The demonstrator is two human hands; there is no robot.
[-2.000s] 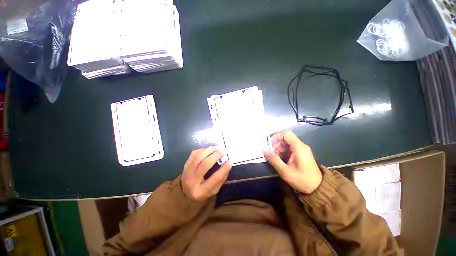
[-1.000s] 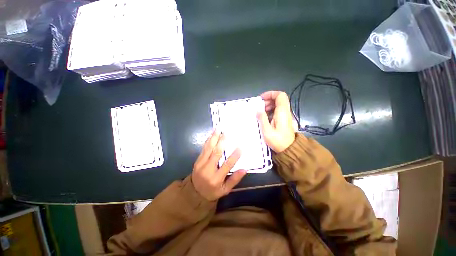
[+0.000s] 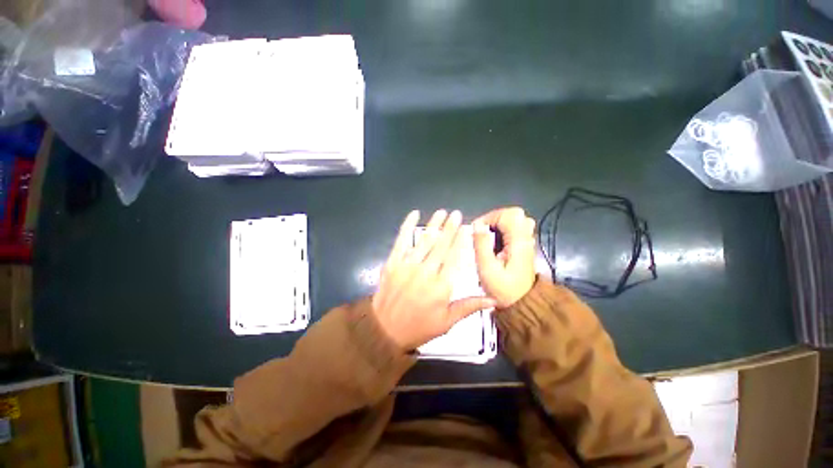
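A thin pile of white backing cards with a black border (image 3: 457, 340) lies in front of me. My left hand (image 3: 427, 281) lies flat over it, palm down with fingers spread, covering most of the top card. My right hand (image 3: 508, 256) is at the pile's upper right corner, thumb and fingertips closed together there. Whether it pinches the card edge or something small is hidden. A loose black cord bundle (image 3: 598, 285) lies right of my right hand. A second low card pile (image 3: 270, 274) lies apart to the left.
A tall white double card stock (image 3: 265, 101) stands back left beside a crumpled plastic bag (image 3: 119, 101). A pink object (image 3: 179, 11) shows behind. At right are a translucent tray with white rings (image 3: 749, 137) and stacked dotted sheets (image 3: 811, 247). An open carton (image 3: 776, 411) is below the table edge.
My left hand has moved up over the pile and now lies across it. My right hand has stayed at the upper right corner, its fingers more curled. The whole view has shifted, with things lower in it.
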